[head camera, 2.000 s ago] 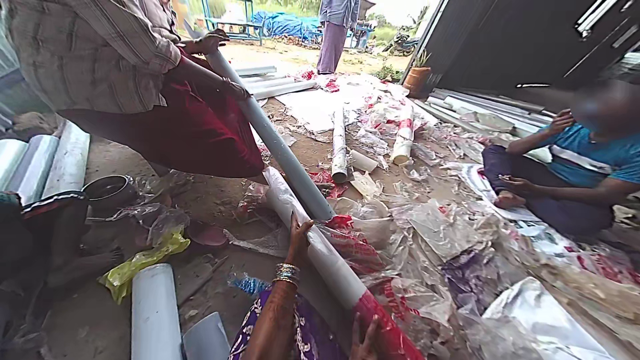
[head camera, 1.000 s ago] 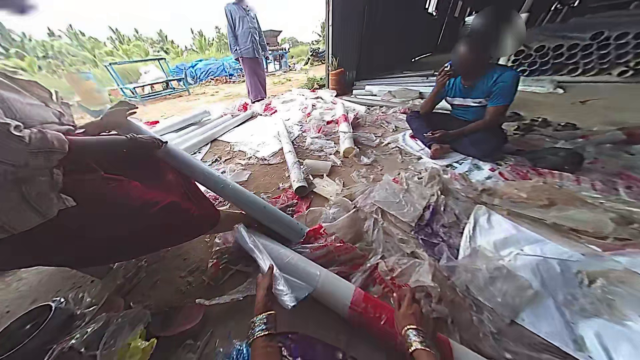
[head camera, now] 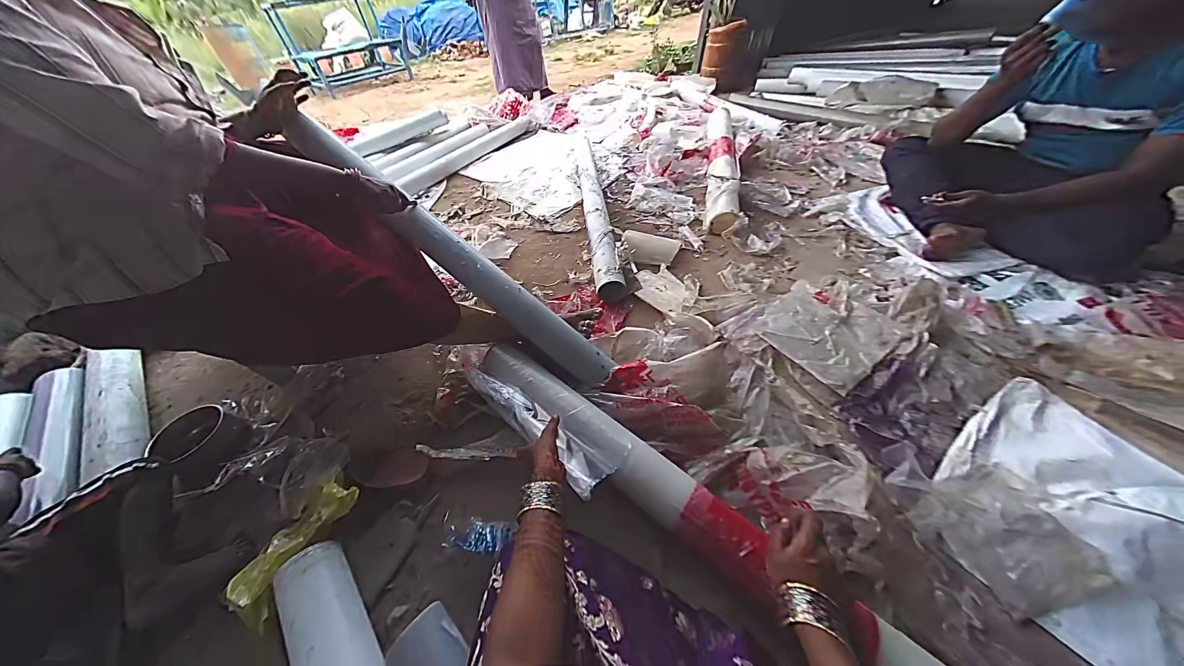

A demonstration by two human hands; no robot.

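A grey plastic pipe (head camera: 647, 467) lies slanting across the ground before me, with a band of red film (head camera: 726, 536) round its middle. Loose clear plastic film (head camera: 555, 435) hangs at its far part. My left hand (head camera: 546, 458) touches this film beside the pipe; its grip is unclear. My right hand (head camera: 800, 555) is at the red band with bent fingers, and whether it pinches the film cannot be told. Just beyond, a second grey pipe (head camera: 499, 296) slants down from the hands of a person (head camera: 120, 176) at the left, its low end near the first pipe.
Torn plastic wrapping (head camera: 814, 342) covers much of the ground. Another person (head camera: 1064, 157) sits at the right. Short pipes (head camera: 328, 606) and a dark round pan (head camera: 199, 444) are at the lower left; more pipes (head camera: 601, 222) lie farther back. A person's legs (head camera: 513, 46) show at the back.
Two seconds ago white film with red covered the pipe's far part; now its grey surface shows and clear film hangs loose there. My right hand has come farther into view along the red part.
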